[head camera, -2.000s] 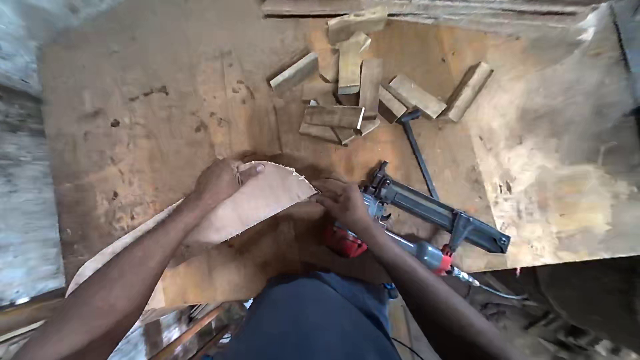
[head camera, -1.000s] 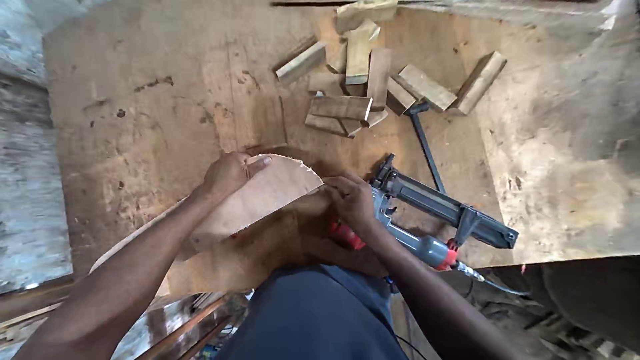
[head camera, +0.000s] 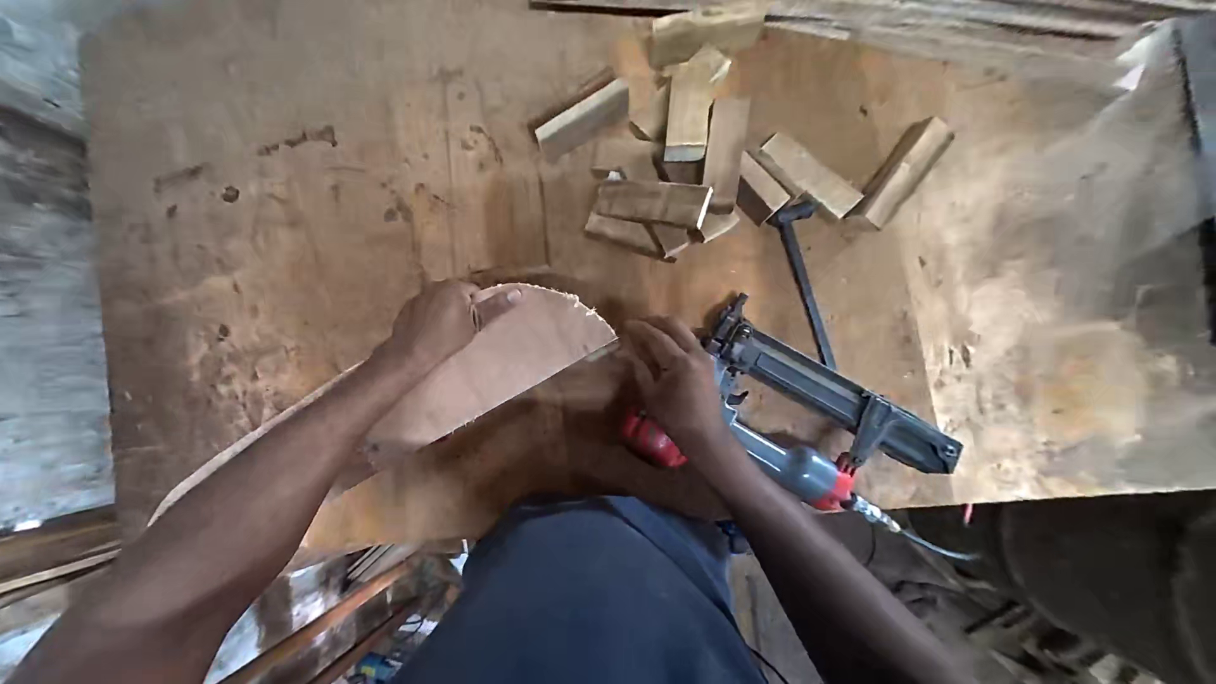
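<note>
My left hand (head camera: 442, 323) grips the curved upper edge of a thin plywood panel (head camera: 503, 361), thumb on its face. The panel has a rough, splintered rim and runs down left beneath my forearm. At the panel's right tip, my right hand (head camera: 670, 366) has its fingers bent together; whether they pinch the tip or something small is unclear. Just right of that hand a pneumatic nail gun (head camera: 817, 389) lies on the wooden worktable (head camera: 285, 209), its red end partly behind my wrist and an air hose (head camera: 936, 546) at its other end.
Several short wood blocks (head camera: 655, 202) lie in a loose pile beyond my hands. A dark metal bar tool (head camera: 806, 285) rests between them and the nail gun. Long boards (head camera: 836, 24) lie along the far edge. The table's near edge is by my legs, with timber strips (head camera: 323, 617) below.
</note>
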